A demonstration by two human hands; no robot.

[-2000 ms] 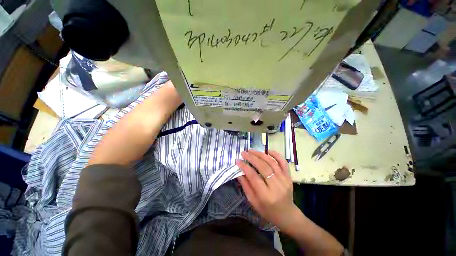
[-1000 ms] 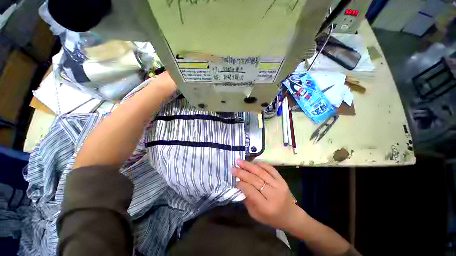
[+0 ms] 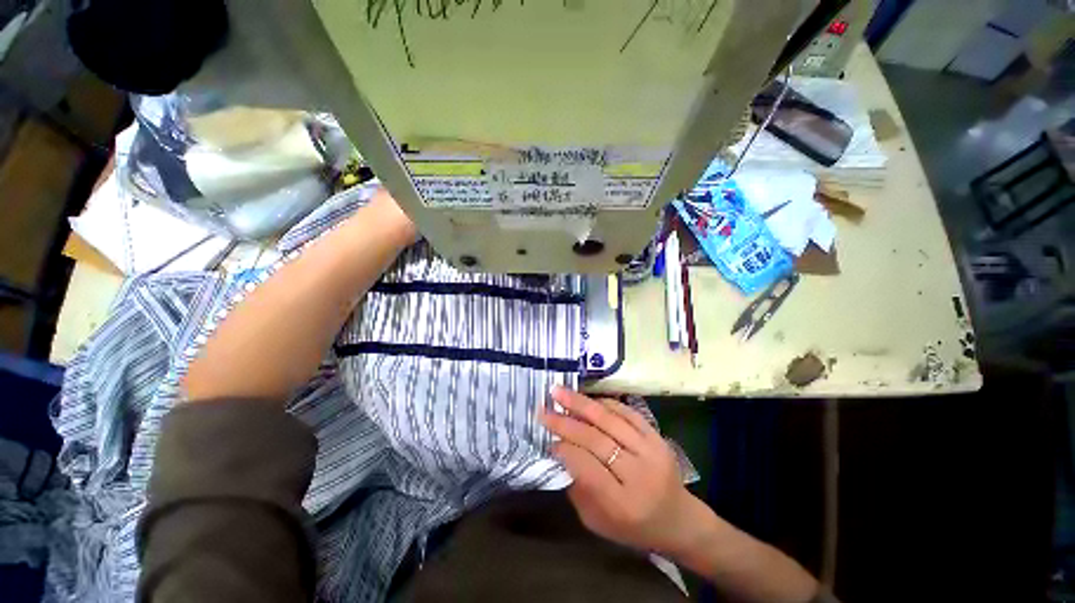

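Note:
A striped garment piece (image 3: 460, 412) with two dark bands (image 3: 472, 355) lies under the cream sewing machine head (image 3: 531, 118) and hangs over the table's front edge. My right hand (image 3: 619, 465), with a ring, holds the cloth's right edge between fingertips and thumb, just in front of the metal needle plate (image 3: 604, 330). My left forearm reaches across the cloth; my left hand (image 3: 395, 218) is mostly hidden behind the machine head, so its fingers do not show. The needle and presser foot are hidden too.
On the cream table (image 3: 872, 342) at right are thread snips (image 3: 766, 306), pens (image 3: 674, 295), a blue packet (image 3: 737, 230), paper slips and a dark phone (image 3: 804, 124). A clear plastic bag (image 3: 242, 171) is at left. A black handwheel (image 3: 147, 41) is at upper left.
Since the earliest frame, the second dark band has come into view and the cloth lies flatter. Since one second ago, my right hand and the bands appear slightly lower in view.

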